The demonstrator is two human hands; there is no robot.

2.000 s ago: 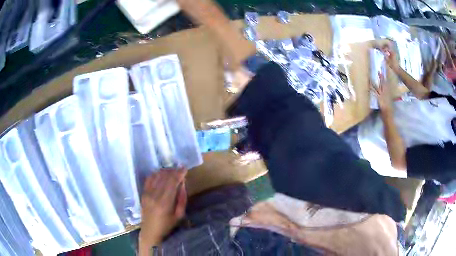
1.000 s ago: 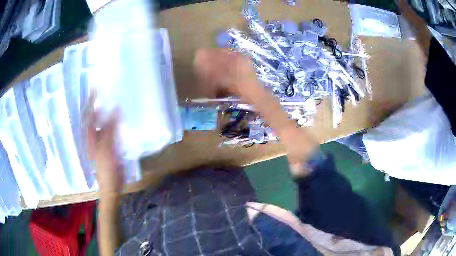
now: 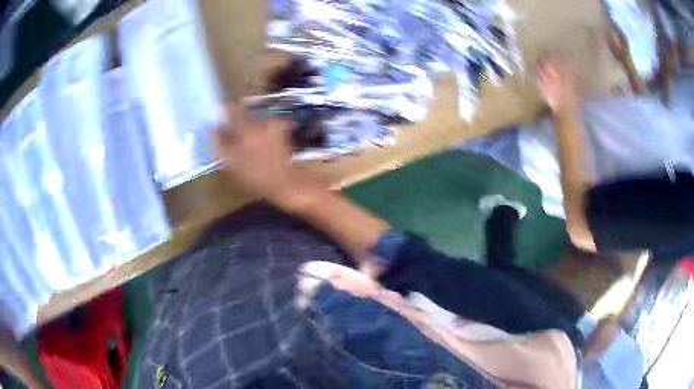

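Observation:
Several long translucent blister trays lie overlapped in rows at the left of the table. My right hand is blurred by motion, beside the right edge of the nearest tray; whether it touches or grips it cannot be told. My left hand is not clearly visible; only a blurred strip of arm shows at the bottom left edge. A pile of shiny wrapped slim parts lies to the right of the trays, with dark cables near my right hand.
A co-worker's hand and black sleeve are at the right, over the table's end. A red plastic crate is below the table at left. The brown table's front edge curves across, with green floor beyond it.
The view has shifted. My right hand has moved left, from over the table to the tray edge. My left hand has left the trays and dropped to the picture's left edge or beyond.

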